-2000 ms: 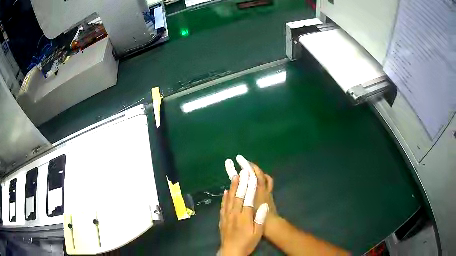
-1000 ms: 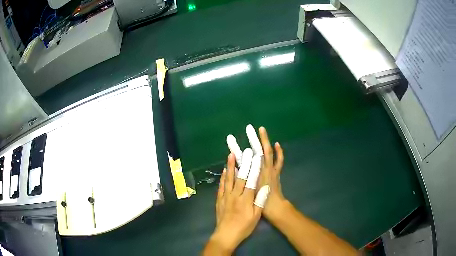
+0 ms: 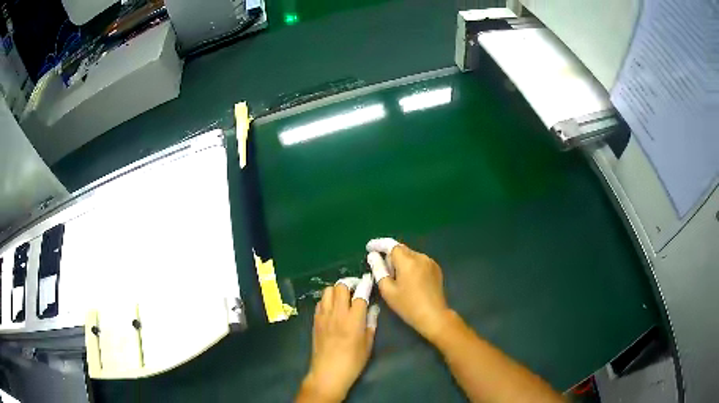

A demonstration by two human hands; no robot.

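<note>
My left hand [image 3: 339,334] rests low on the green mat [image 3: 410,197], fingers bent, with white finger cots on some fingertips. My right hand [image 3: 414,283] is beside it to the right, fingers curled, also with white finger cots. Their fingertips are close together. No held object can be made out in either hand; the fingertips are too small and blurred to tell. Small shiny bits of clear film [image 3: 319,282] lie on the mat just left of the fingers, near the yellow tape [image 3: 270,291].
At left is the white conveyor [image 3: 165,236] with dark phone-sized panels [image 3: 50,271] near its far left. A short outfeed conveyor [image 3: 544,75] sticks out of the pale cabinet at upper right. A pale box [image 3: 118,94] with wires stands at upper left. A printed sheet [image 3: 670,94] hangs at right.
My hands were pressed together with fingers extended; now they are apart, with fingers bent and tips close together. The panels on the conveyor have shifted left in view as the camera moved.
</note>
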